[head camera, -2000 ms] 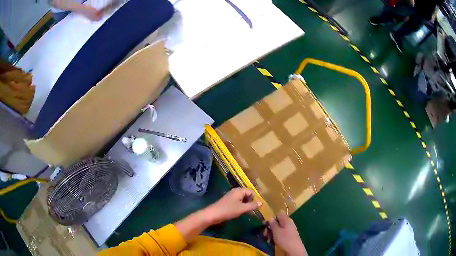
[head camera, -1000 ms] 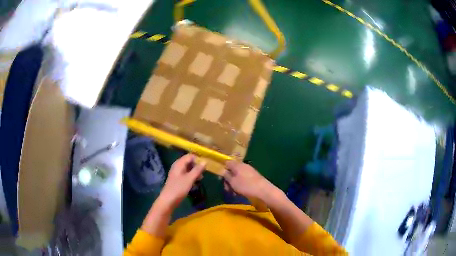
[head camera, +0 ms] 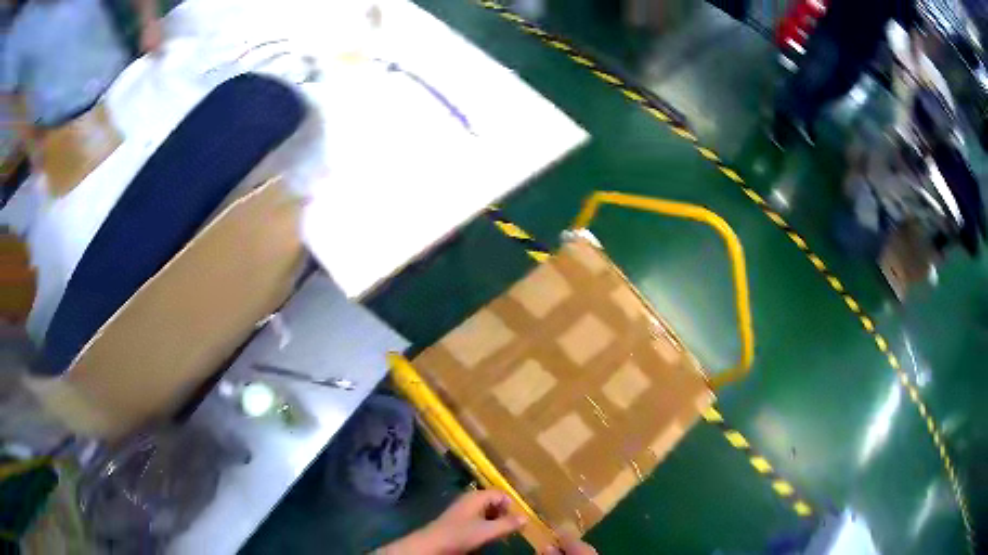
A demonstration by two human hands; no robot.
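My left hand [head camera: 477,523] is low in the middle of the view, over the near end of the trolley's yellow rail [head camera: 450,426]. Its thumb and fingers are pinched on a short yellow-tan strip [head camera: 535,531]. My right hand [head camera: 570,545] is at the other end of the strip, mostly cut off by the bottom edge; only its fingers show. The strip's colour blends with the rail and the cardboard behind, so its full shape is unclear. The cardboard-covered trolley deck [head camera: 585,336] lies beyond my hands.
The white table [head camera: 433,163] and dark-blue padded board [head camera: 179,206] are upper left. A grey bench [head camera: 325,336] holds a thin metal tool, pale bottle and blurred fan [head camera: 152,477]. A dark-filled bin [head camera: 374,450] is below. People stand upper left and upper right.
The view swung right, then back left. My hands are now lower in the picture, the right one mostly out of it. They stay close together at the strip.
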